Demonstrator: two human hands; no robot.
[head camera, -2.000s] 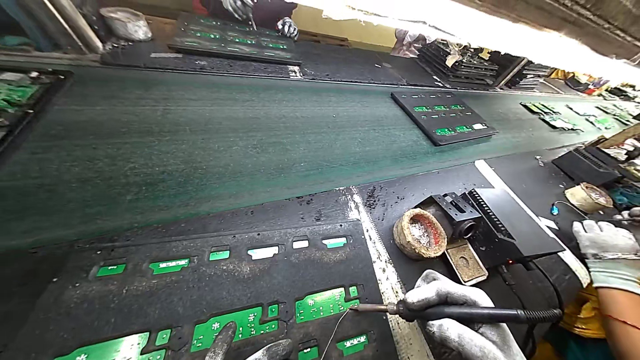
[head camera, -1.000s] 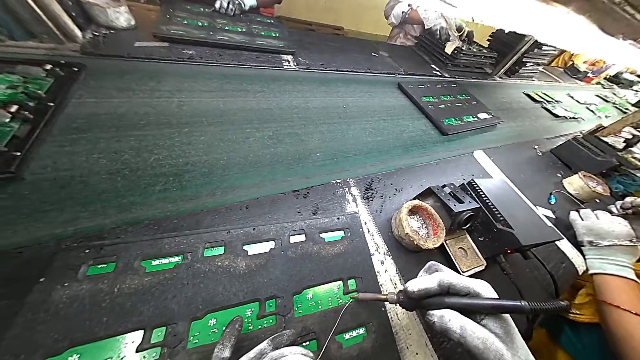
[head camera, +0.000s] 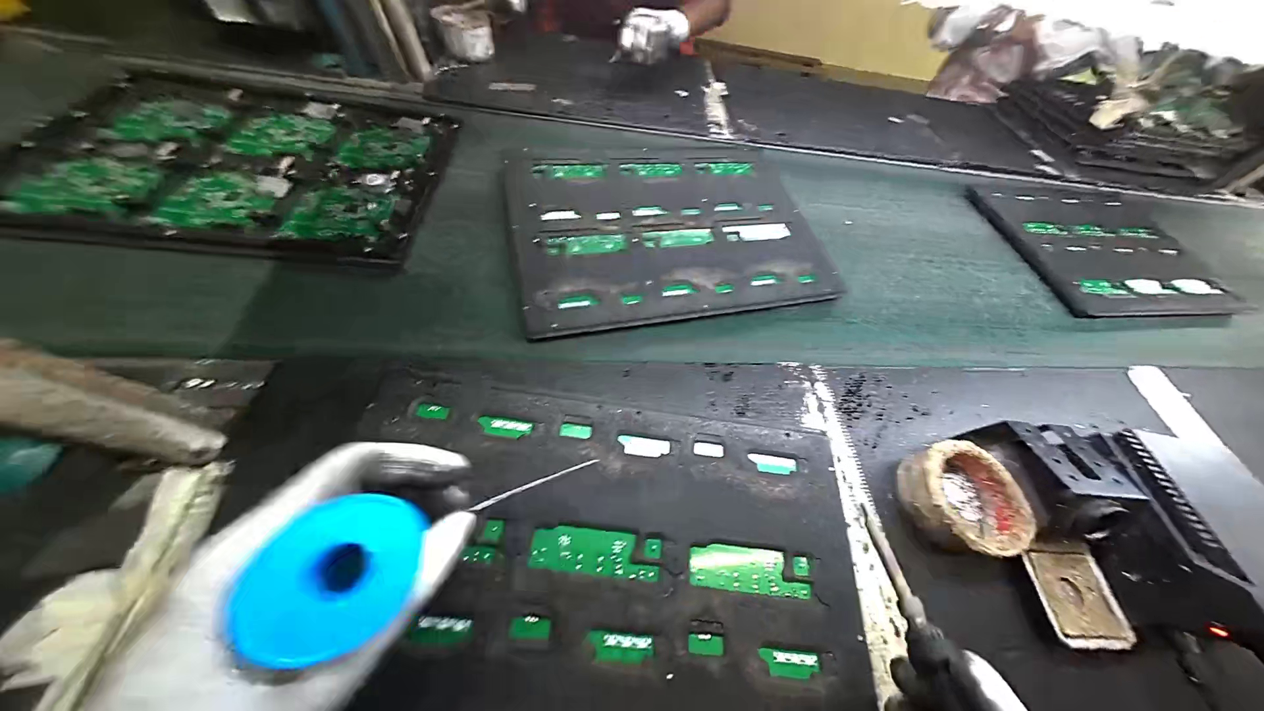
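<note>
My gloved left hand (head camera: 286, 563) holds a blue solder wire spool (head camera: 331, 581) at the lower left, and a length of solder wire (head camera: 538, 484) sticks out from between its thumb and fingers. Below and beyond the wire lies a black pallet (head camera: 592, 494) with green circuit boards (head camera: 583, 550) set in its cut-outs. At the bottom right my gloved right hand (head camera: 987, 683), mostly cut off by the frame, grips a soldering iron (head camera: 923, 632). The iron's tip points up and away, over the white strip right of the pallet, apart from the boards.
Right of the iron stand a round tub (head camera: 968, 499), a sponge tray (head camera: 1081, 597) and a black soldering station (head camera: 1175, 533). A green conveyor belt (head camera: 889, 247) carries several board pallets (head camera: 671, 267). A wooden bar (head camera: 99, 405) juts in at left. A co-worker's gloved hand (head camera: 652, 37) is across the belt.
My left hand has risen from the boards, showing the blue spool. The iron has moved from a board to the right. More pallets show on the belt. The view has swung left.
</note>
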